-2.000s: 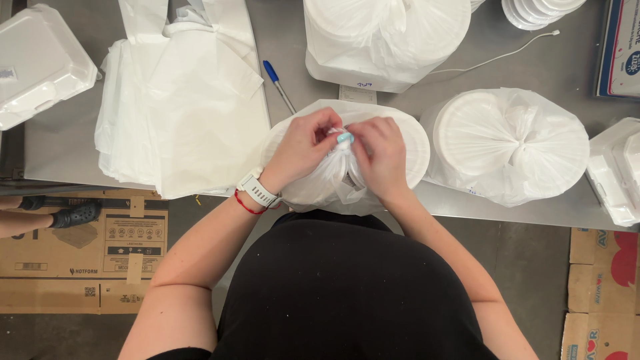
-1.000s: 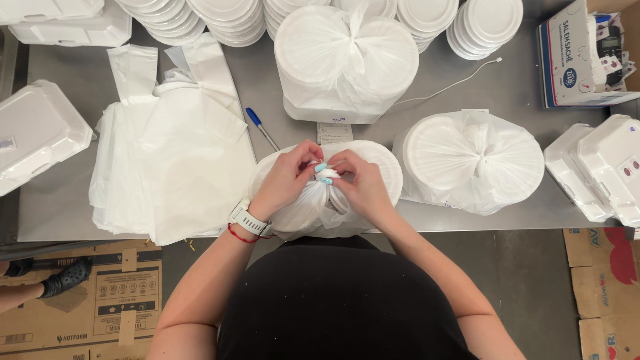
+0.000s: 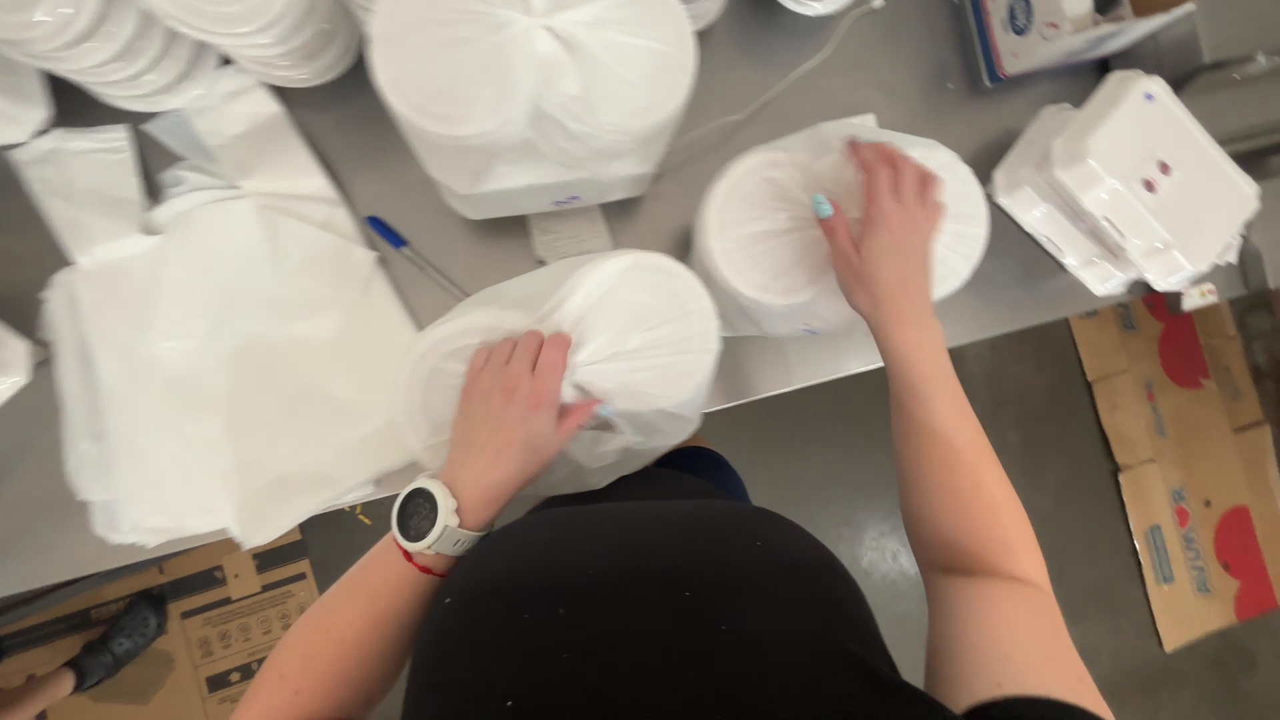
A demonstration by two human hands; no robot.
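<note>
My left hand, with a white watch at the wrist, is on the knot of a white plastic bag of round lidded containers at the table's front edge. Its thumb and fingers pinch the gathered plastic. My right hand, slightly blurred, lies over the gathered top of a second bagged pair of containers to the right; whether its fingers grip the plastic cannot be told. A larger bagged bundle stands behind the two, with a paper slip at its foot.
Flat white plastic bags lie at the left beside a blue-capped pen. Stacked round containers stand at the back left. Hinged foam boxes sit at the right, below an open carton. A person's shoe shows at lower left.
Both hands were together at the front bag's knot. My right hand has moved right onto the other bagged containers, while my left has stayed at the front bag. The view has turned and come closer.
</note>
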